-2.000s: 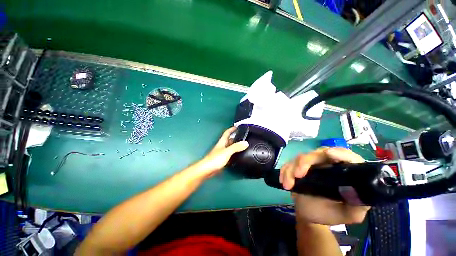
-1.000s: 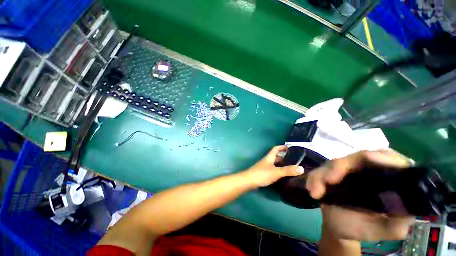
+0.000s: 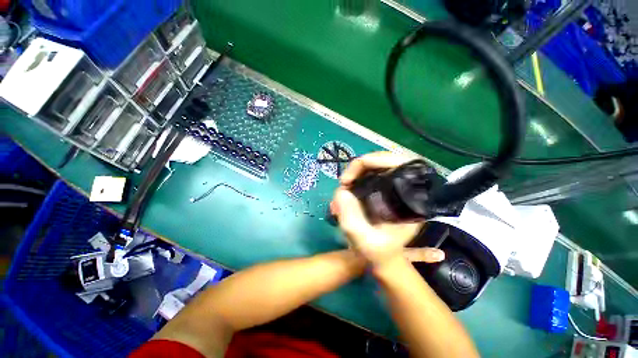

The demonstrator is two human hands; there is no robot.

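Note:
The white security camera (image 3: 494, 227) with its black lower head (image 3: 458, 269) lies on the green mat right of centre. My left hand (image 3: 420, 255) holds the black head at its left side; most of this hand is hidden behind my right hand. My right hand (image 3: 374, 234) is closed around the black electric screwdriver (image 3: 400, 190), crossing above my left wrist. The screwdriver points left, near the loose screws (image 3: 305, 173); its bit cannot be made out. The round disc (image 3: 336, 158) with a dark cross lies beside the screws, close to my right fingers.
Grey parts drawers (image 3: 105, 112) stand at the upper left. A blue crate (image 3: 52, 280) with grey-white parts is at the lower left. A blue block (image 3: 550, 308) lies right of the camera. The screwdriver's thick black cable (image 3: 514, 91) loops overhead. A thin wire (image 3: 222, 186) lies on the mat.
My right hand has swung the screwdriver left, from beside the black head to near the screws, crossing over my left arm. My left hand stays at the head. The view has turned left.

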